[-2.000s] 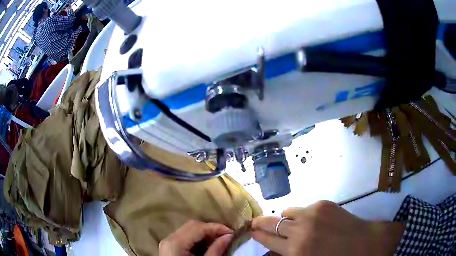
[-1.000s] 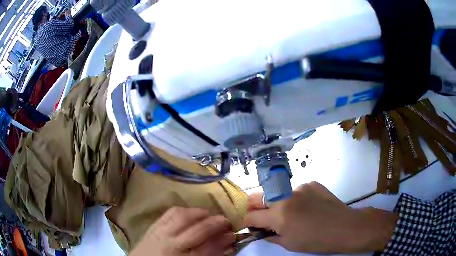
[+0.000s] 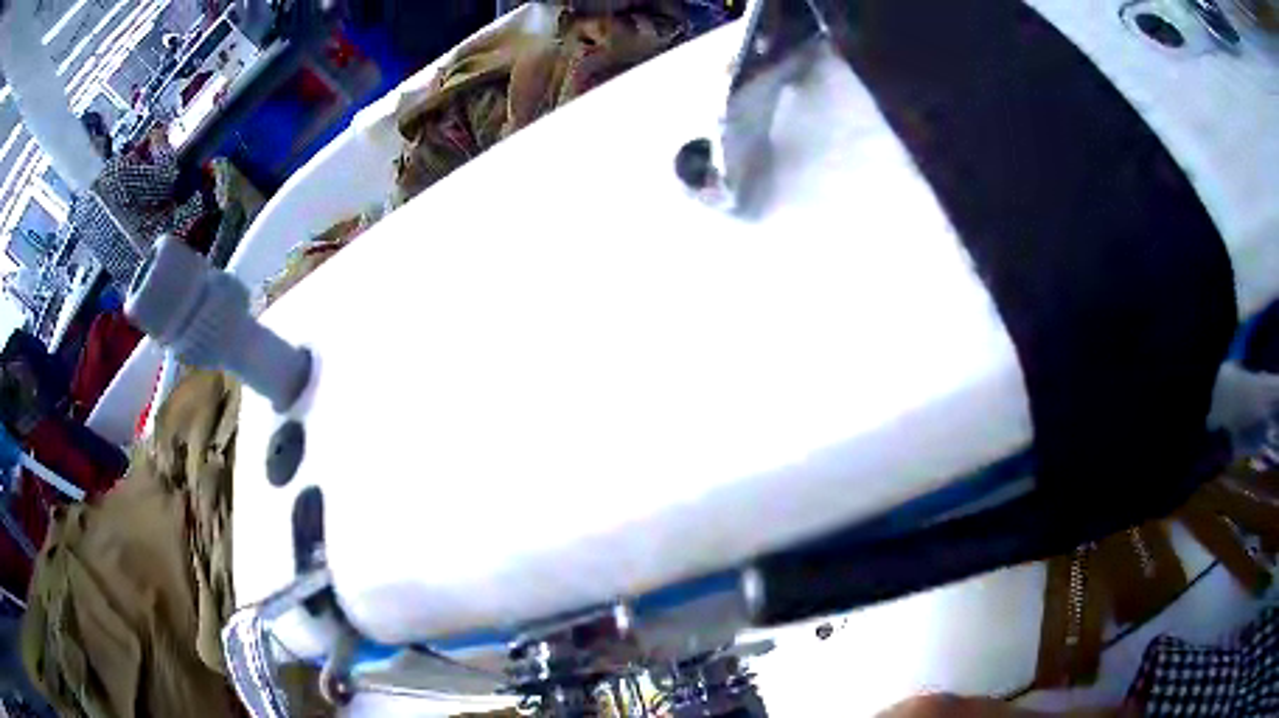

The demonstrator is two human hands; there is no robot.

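The white sewing machine head (image 3: 603,379) fills most of the view. The tension assembly (image 3: 617,673) shows at the bottom edge. Only a thin strip of my right hand (image 3: 947,707) shows at the bottom edge, right of the tension assembly; its fingers are cut off, so its hold cannot be told. My left hand is out of the picture. The needle area and the cloth under it are hidden. Brown zippers (image 3: 1077,603) with metal teeth lie fanned at the lower right.
A ruffled brown bundle of cloth (image 3: 133,561) lies at left. A white tub (image 3: 330,190) behind the machine holds brown pieces (image 3: 484,105). A black band (image 3: 1080,281) wraps the machine arm. A grey knob (image 3: 211,323) stands up from the head. A person in checked clothing is at the far upper left.
The view has tilted up, so the machine head sits lower and larger. My left hand and the panel at the needle have left the picture; my right hand is nearly out of it.
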